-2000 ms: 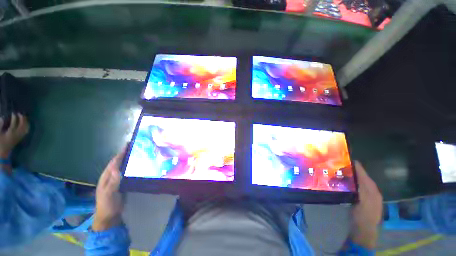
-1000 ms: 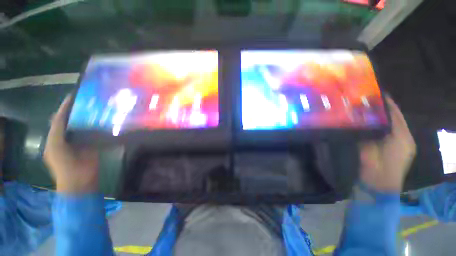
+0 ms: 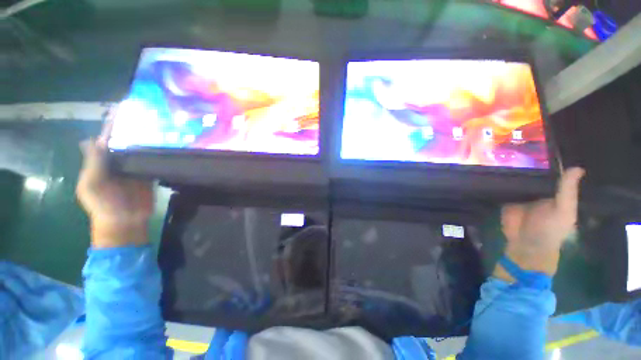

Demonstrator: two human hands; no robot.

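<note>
My left hand (image 3: pixel 116 200) and my right hand (image 3: pixel 541 225) grip the outer ends of a pair of black tablets side by side, raised over the bench. The left tablet (image 3: pixel 225 105) and the right tablet (image 3: pixel 446 116) show a bright orange, red and blue home screen with small icons. Below and nearer my body lie two dark tablets, one on the left (image 3: pixel 218 260) and one on the right (image 3: pixel 393 274), each with a small white label near its upper right. A blue band is at my right wrist. My fingertips under the tablets are hidden.
The dark green bench (image 3: pixel 42 148) extends around, with a pale metal post (image 3: pixel 597 63) at the upper right. A lit white screen (image 3: pixel 634 256) is at the right edge. Blue sleeves of other people show at both sides. Red and blue items lie at the top right.
The front lit pair has been lifted and moved away from my body, covering the back pair's earlier place. The two dark tablets beneath have come into view near me.
</note>
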